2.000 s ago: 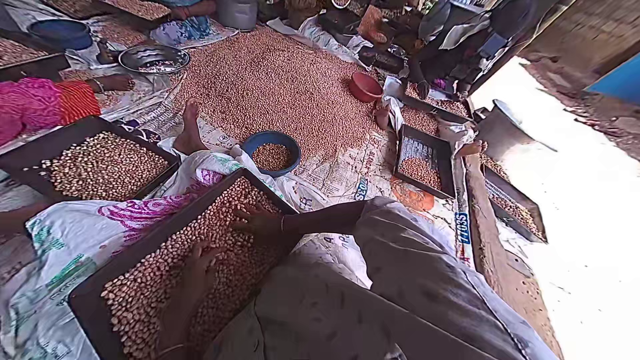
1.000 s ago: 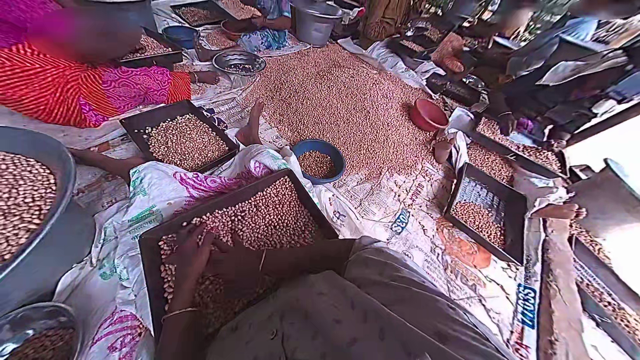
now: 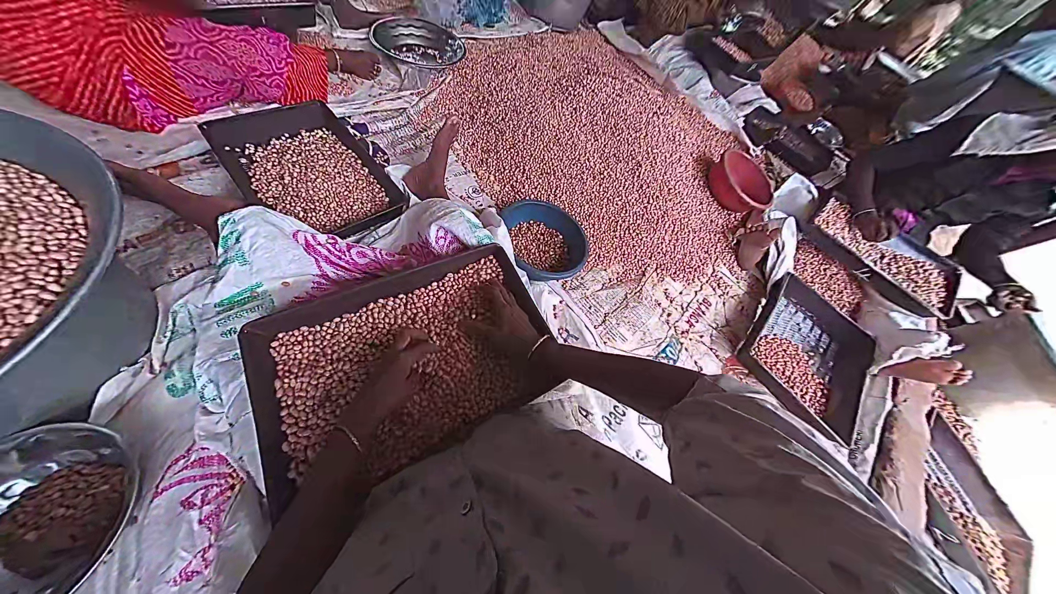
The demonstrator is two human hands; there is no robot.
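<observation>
A dark rectangular tray point(image 3: 256, 363) full of shelled nuts, probably peanuts point(image 3: 318, 355), rests in front of me over printed white sacks. My left hand point(image 3: 392, 379) lies over the nuts near the middle of the tray, its fingers bent. Toward the tray's right side, my right hand point(image 3: 503, 330) reaches down among the nuts, fingers pointing up and left. A thin bangle circles each wrist. Whether any nuts are held between the fingers cannot be made out. Just beyond the tray's far right corner stands a blue bowl point(image 3: 583, 239) partly filled with nuts.
A large heap of nuts point(image 3: 577, 132) spreads ahead, with a red bowl point(image 3: 740, 181) at its right edge. Another tray point(image 3: 396, 194) lies beyond mine. A large metal tub point(image 3: 103, 280) and a steel bowl point(image 3: 124, 495) stand left. Other people sit around; more trays point(image 3: 862, 355) are at right.
My hands were close together at the tray's left a second ago; now they are apart, the right one farther right. The view has shifted.
</observation>
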